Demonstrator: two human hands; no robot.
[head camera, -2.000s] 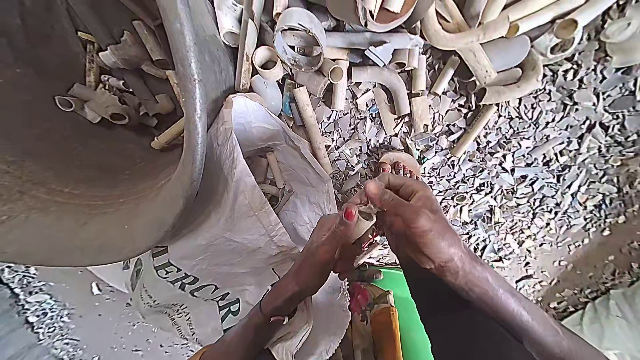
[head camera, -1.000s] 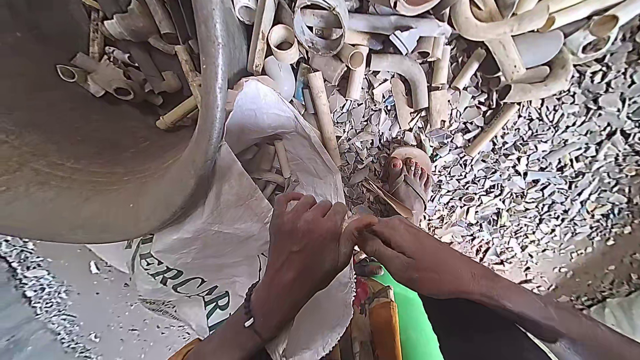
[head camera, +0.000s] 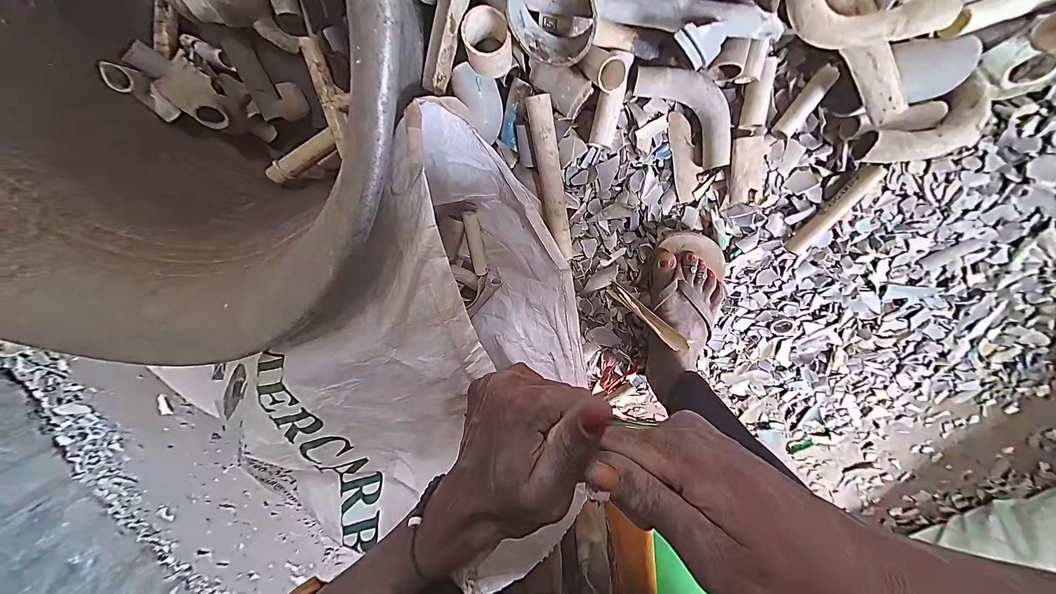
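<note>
My left hand (head camera: 528, 454), a beaded band at its wrist, is curled at the lower middle, its thumb close to the fingertips of my right hand (head camera: 709, 487). Whether anything is between them is hidden. Just beyond my left hand lies the open mouth of a white woven sack (head camera: 363, 305) with printed letters. Short pieces of plastic pipe (head camera: 474, 242) show inside it. A thin tan strip (head camera: 656, 322) rests across my ankle and sandalled foot, beyond my right hand.
A large grey tub (head camera: 375, 107) at the upper left holds cut pipe pieces (head camera: 198, 91). Along the top lies a heap of pipe bends and tubes (head camera: 693, 99). Broken plastic chips (head camera: 932, 280) cover the ground at right. Green and orange cloth (head camera: 631, 549) shows below my hands.
Two seconds ago a short pipe piece showed between my hands; it is not visible now. My hands have moved down from the foot. The tan strip beside the foot was not visible at first.
</note>
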